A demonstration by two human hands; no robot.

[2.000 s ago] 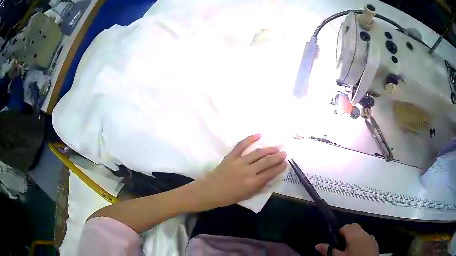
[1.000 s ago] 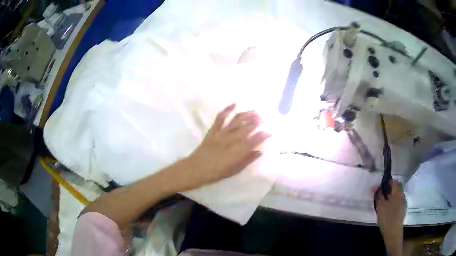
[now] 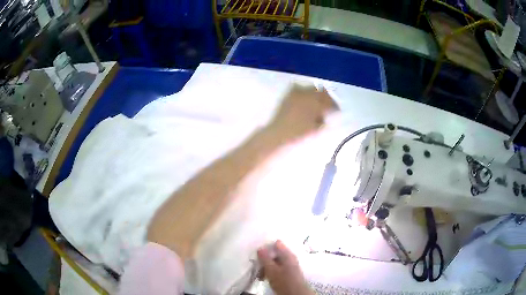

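White fabric (image 3: 144,167) spreads over the left and middle of the table, glaring under the lamp. My left hand (image 3: 308,106) is blurred and reaches across it to the far side, fingers bent; whether it grips cloth cannot be told. My right hand (image 3: 284,266) is at the near edge, thumb and fingers closed on the fabric's edge. Black scissors (image 3: 428,253) lie on the table under the machine arm, handles towards me. The off-white sewing machine (image 3: 427,167) stands at the right, with a slim metal tool (image 3: 395,242) beside the needle area.
A gooseneck lamp (image 3: 325,189) hangs left of the needle area. A blue bin (image 3: 311,57) stands behind the table. White paper or cloth (image 3: 490,248) lies at the far right. A tan card (image 3: 443,216) shows under the machine arm. Yellow frames (image 3: 262,11) stand beyond.
My left hand has moved far forward over the fabric. My right hand has let go of the scissors under the machine arm and moved left onto the fabric. The view has tilted up, showing the bin.
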